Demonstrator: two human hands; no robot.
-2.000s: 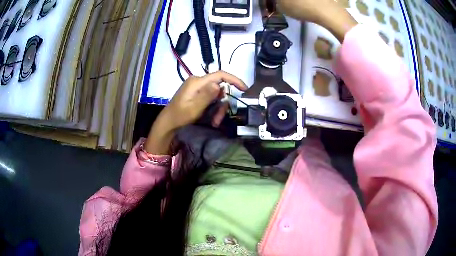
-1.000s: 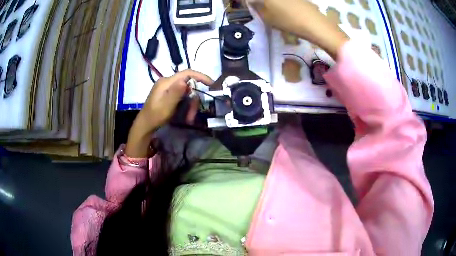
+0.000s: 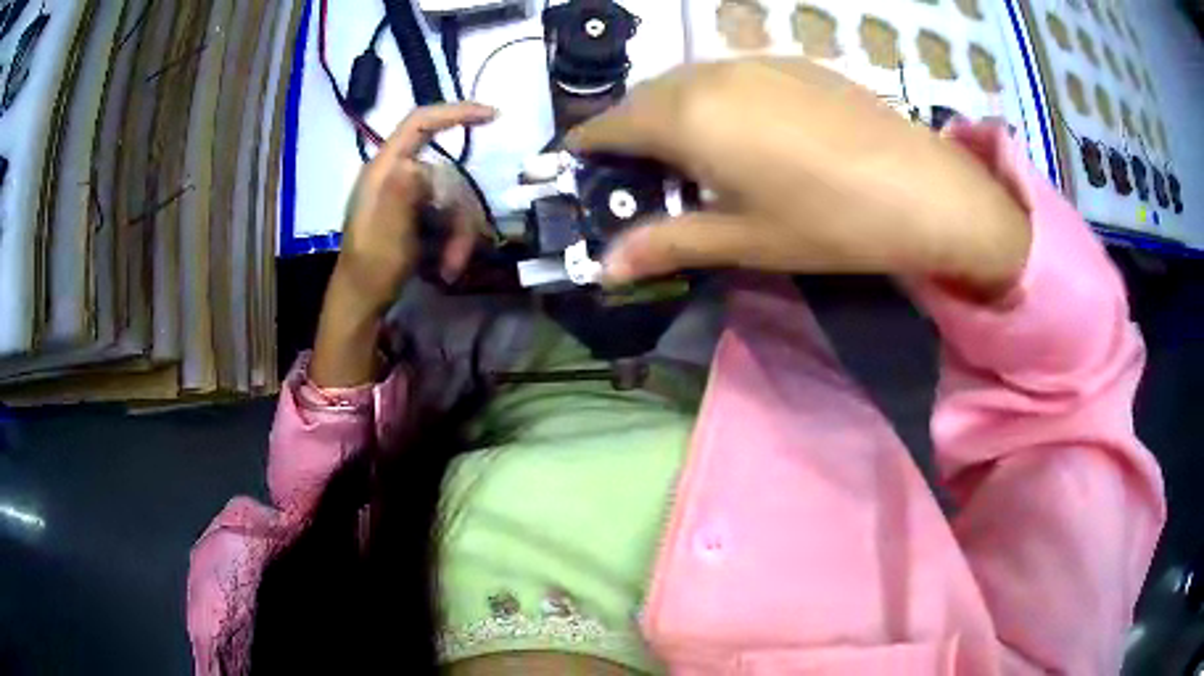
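A black round unit (image 3: 623, 202) with a pale centre dot sits at the silver-white square fixture frame (image 3: 541, 272). My right hand (image 3: 805, 178), slightly blurred, reaches over the fixture from the right, with its thumb at the unit's lower edge and its fingers at the upper edge. It covers much of the frame. My left hand (image 3: 396, 198) is left of the fixture, index finger stretched out and thumb apart; a dark lead runs beside it. Whether it still holds a connector is unclear. A second black round mount (image 3: 594, 27) stands behind the unit.
Stacked foam and board trays (image 3: 211, 211) stand left. A white foam tray with tan pockets (image 3: 805, 66) lies right, another (image 3: 1083, 93) at far right with dark units. A coiled black cable (image 3: 412, 53) and a cable with a black block (image 3: 366, 82) lie behind my left hand.
My right hand has come from the top of the view down to the unit on the fixture. My left hand has moved away from the fixture and its fingers have spread. The view has shifted.
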